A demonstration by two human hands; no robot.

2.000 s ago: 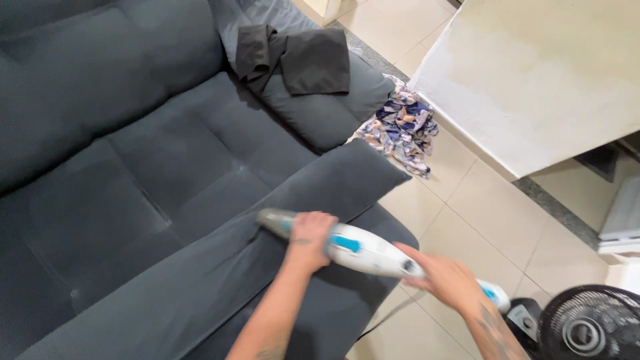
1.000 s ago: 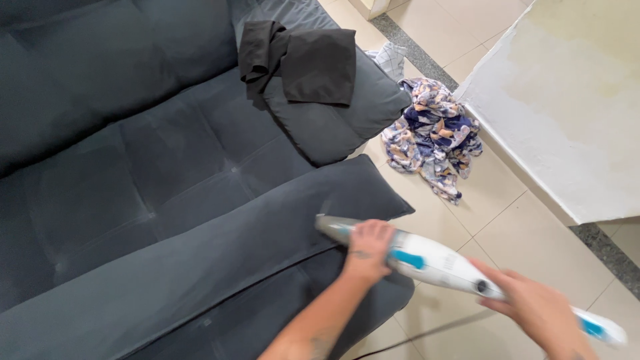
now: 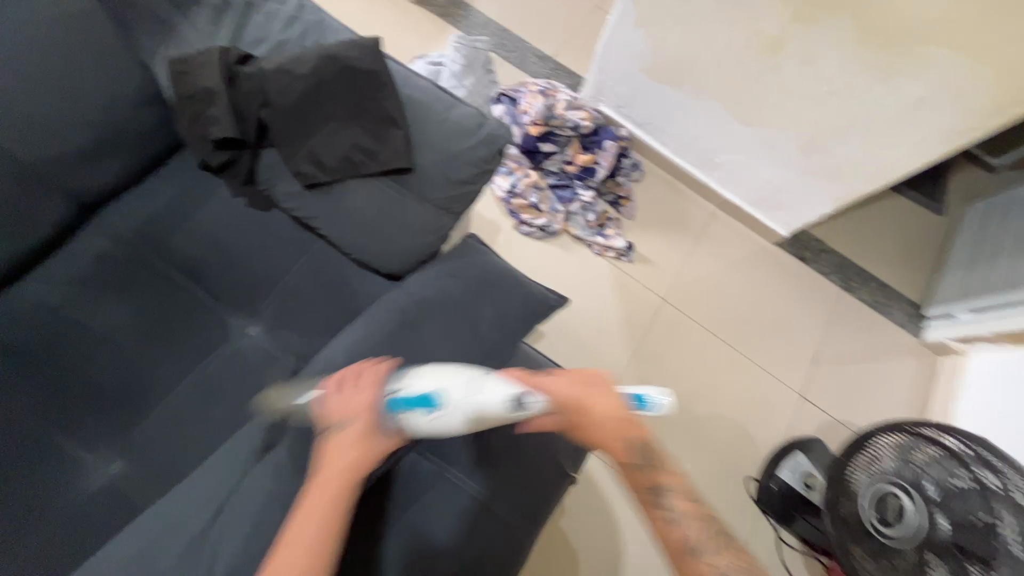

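A white and blue handheld vacuum cleaner (image 3: 460, 400) lies across the front of a dark grey sofa (image 3: 144, 320), its blurred nozzle at the left over the seat's front part. My left hand (image 3: 358, 404) grips the body just behind the nozzle. Around the rear grip is my right hand (image 3: 572, 406), with the white and blue end sticking out beyond it. A dark flap of upholstery (image 3: 448, 312) runs beneath and above the vacuum. Whether the nozzle touches the fabric cannot be told through the blur.
A black cloth (image 3: 336, 112) is draped on the sofa's armrest (image 3: 432, 168). Patterned fabric (image 3: 564, 164) lies crumpled on the tiled floor (image 3: 712, 296), with a pale cloth (image 3: 464, 68) behind. A low wall (image 3: 768, 96) stands at upper right, a black fan (image 3: 896, 512) at lower right.
Compared with a second ago, both hands and the vacuum have moved left over the sofa, and the nozzle now lies farther from the flap's right end. The view has shifted.
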